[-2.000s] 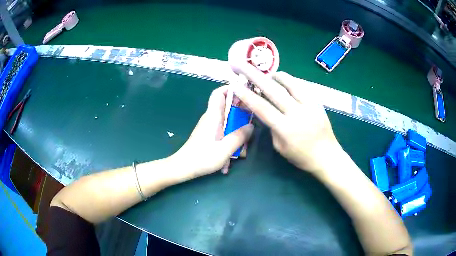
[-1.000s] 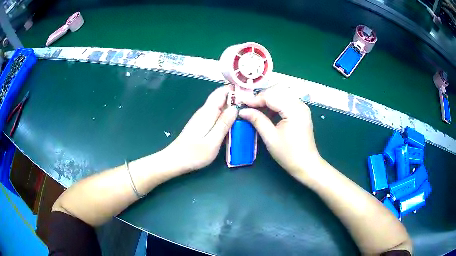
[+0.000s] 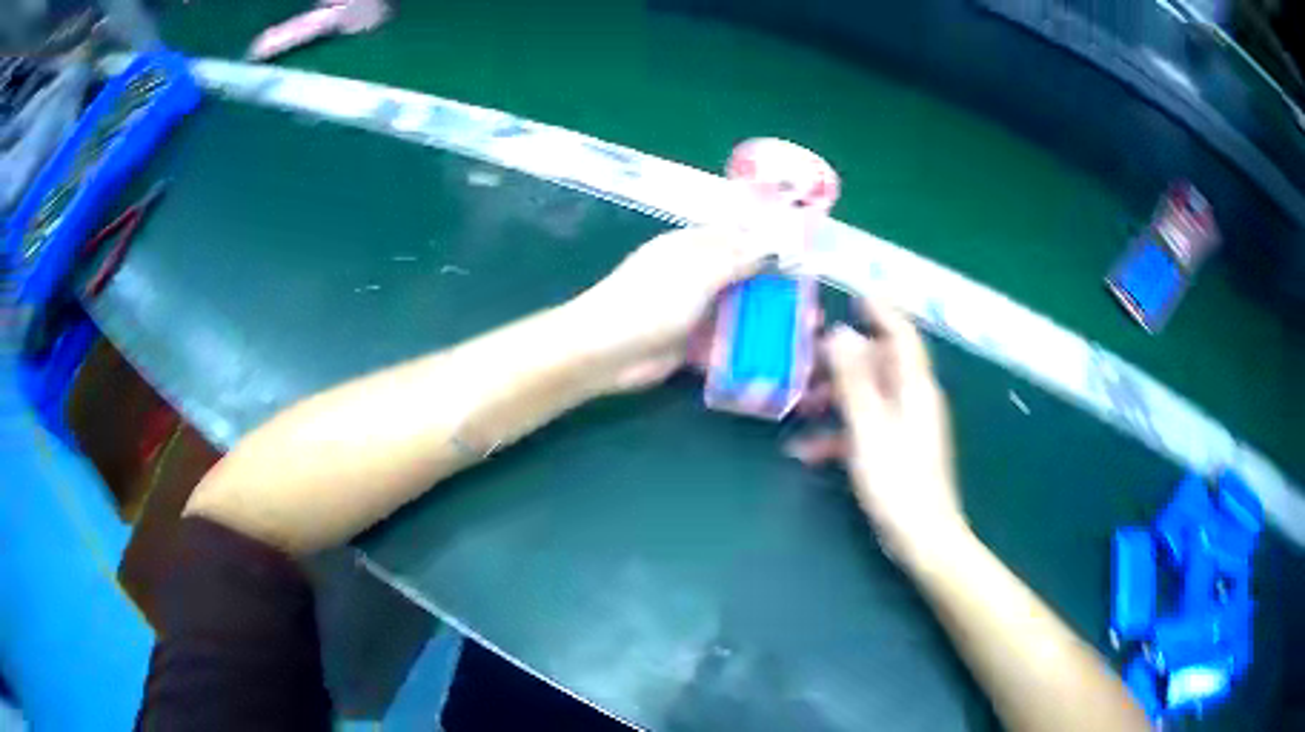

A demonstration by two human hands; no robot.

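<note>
The pink handheld fan (image 3: 784,172) is in front of me, its round head away from me over the white strip. A bright blue battery pack (image 3: 766,332) sits in its open handle. My left hand (image 3: 666,308) holds the fan at the neck and the left side of the handle. My right hand (image 3: 890,415) is just right of the handle, fingers apart and blurred; whether a fingertip touches the handle I cannot tell. The neck is partly hidden by my left fingers. The picture is blurred.
Loose blue battery packs (image 3: 1188,586) lie in a pile at the right. Another fan with a battery (image 3: 1166,265) lies on the green belt, and a pink part (image 3: 318,26) at top left. Red-handled pliers (image 3: 120,246) and a blue bin (image 3: 98,165) are at the left.
The view has swung, shifting the surroundings. My right hand has left the fan's neck and moved to the right of the handle. My left hand still holds the fan.
</note>
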